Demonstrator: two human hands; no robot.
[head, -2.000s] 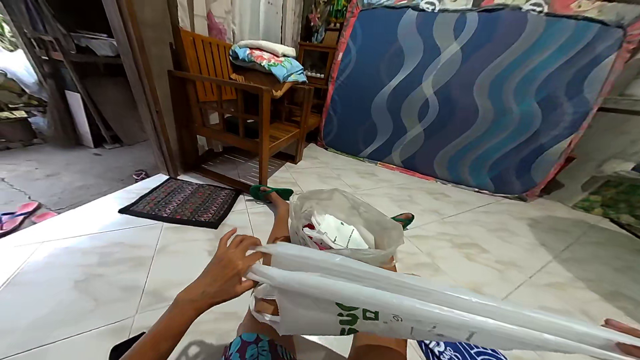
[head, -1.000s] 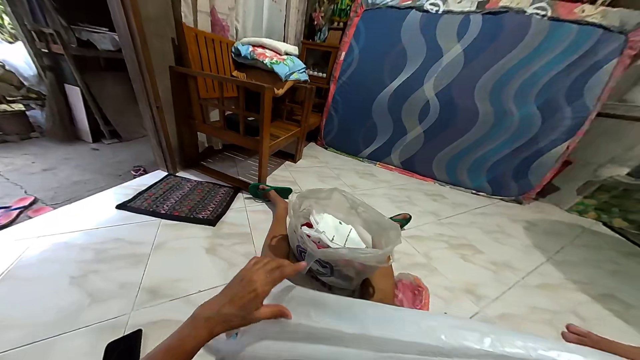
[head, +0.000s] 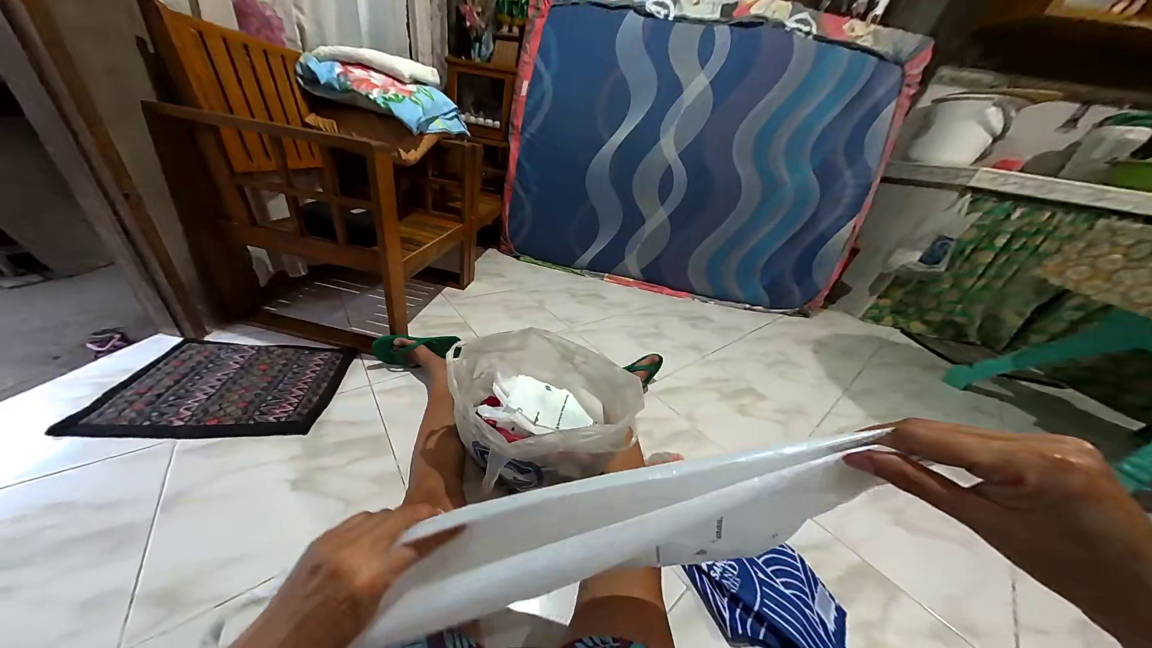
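A folded white plastic bag (head: 648, 517) with small print stretches between my hands above my lap. My left hand (head: 346, 562) holds its left end, the thumb side over the plastic. My right hand (head: 1008, 490) pinches the right end between thumb and fingers. Beyond it, between my legs, an open translucent plastic bag (head: 540, 351) stands on the floor with white folded plastic (head: 544, 405) and something red inside. A blue cloth or bag with white wavy lines (head: 774, 598) lies on the floor below the stretched plastic, at my right leg.
A dark patterned mat (head: 211, 387) lies on the tiles at the left. Behind it stands a wooden armchair (head: 387, 243) with folded cloths (head: 382, 85) on it. A blue patterned mattress (head: 711, 153) leans upright at the back. A green plastic leg (head: 1048, 355) juts in at the right.
The white plastic, earlier spread low and wide, is now a narrow folded strip held up at both ends. My right hand has come in from the right edge and grips it. The view has shifted right.
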